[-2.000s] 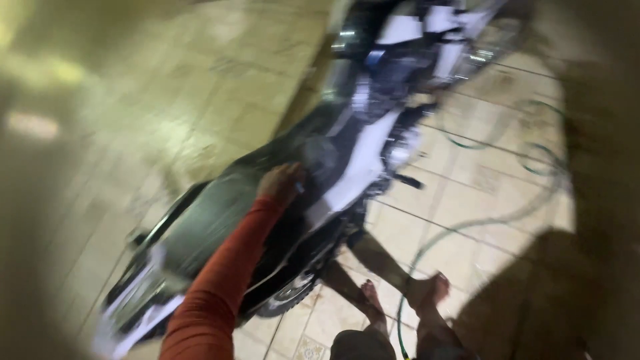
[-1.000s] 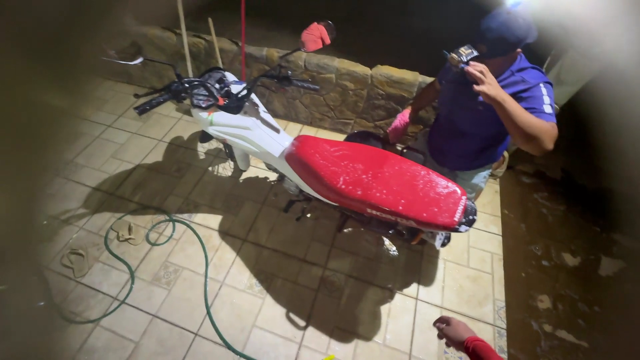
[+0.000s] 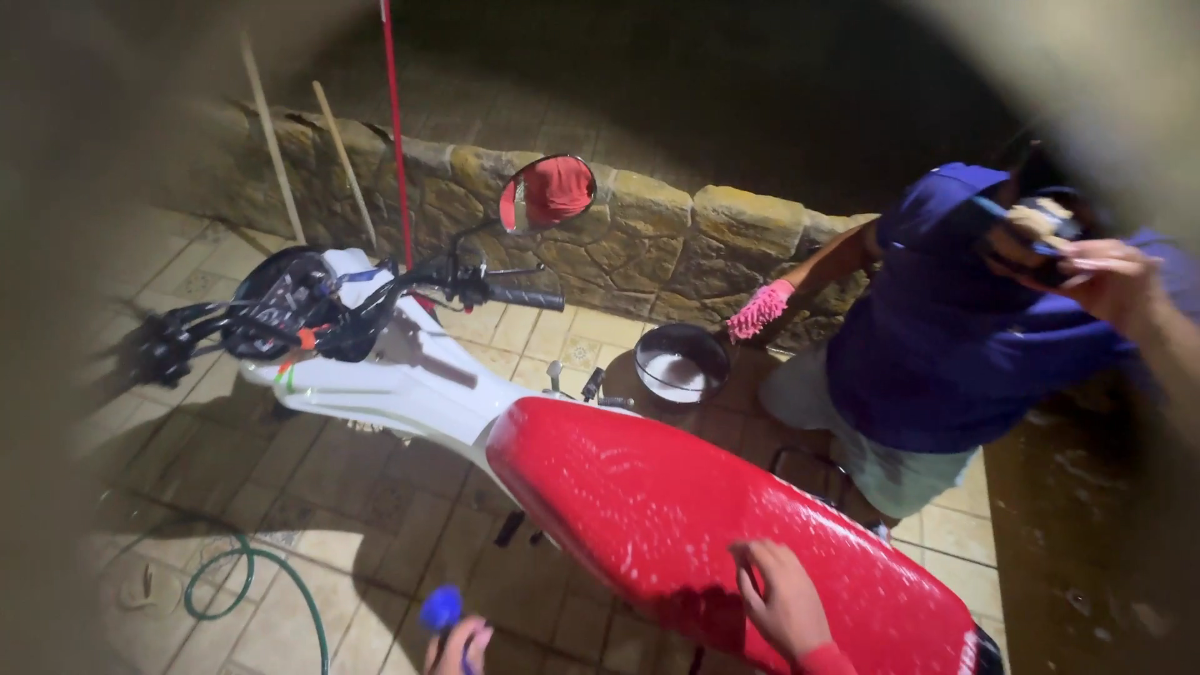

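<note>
A white motorcycle (image 3: pixel 441 375) with a wet red seat (image 3: pixel 647 487) stands in front of me. Over the near side of the seat is my right hand (image 3: pixel 783 595), fingers curled, holding nothing that I can see; whether it touches the seat is unclear. At the bottom edge my left hand (image 3: pixel 459 647) is closed around a blue object (image 3: pixel 441 607), blurred, its kind not clear. Across the seat, a person in a dark blue shirt (image 3: pixel 956 328) wears a pink chenille wash mitt (image 3: pixel 761 309) on one hand and raises a small object with the other.
A dark basin (image 3: pixel 682 364) with whitish liquid sits on the tiles beyond the seat. A low stone wall (image 3: pixel 647 234) runs behind, with wooden poles (image 3: pixel 272 141) and a red pole (image 3: pixel 397 141) near it. A green hose (image 3: pixel 309 600) lies coiled at lower left.
My right hand has come from beside the seat's rear to over the seat. My left hand with the blue object has entered the view. The view has moved closer to the motorcycle.
</note>
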